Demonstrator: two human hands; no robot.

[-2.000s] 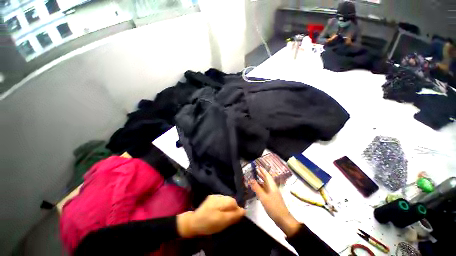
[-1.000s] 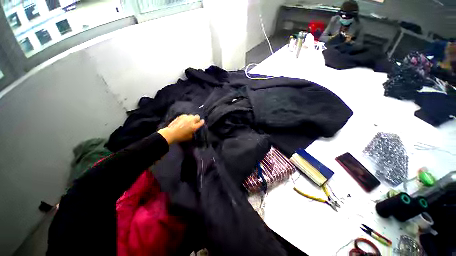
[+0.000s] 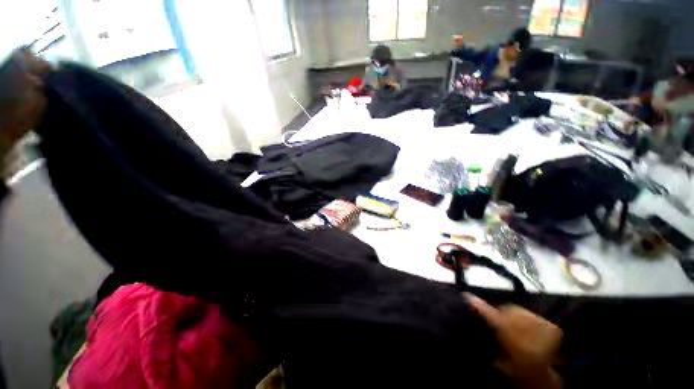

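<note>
A dark jacket is stretched across the view from upper left to lower right, in front of the table. My left hand is at the upper left edge, partly cut off and blurred, and holds one end of the jacket up high. My right hand is at the lower right, blurred, and grips the other end low by the table's front edge. More dark garments lie in a pile on the table behind the jacket.
On the white table lie a striped pouch, blue notebook, yellow pliers, phone, black cones, scissors, snips and a black bag. A pink-red coat is lower left. Other people sit beyond.
My left hand has risen to the upper left with the jacket, which now spans the view. My right hand has come into view holding it. The view has turned right.
</note>
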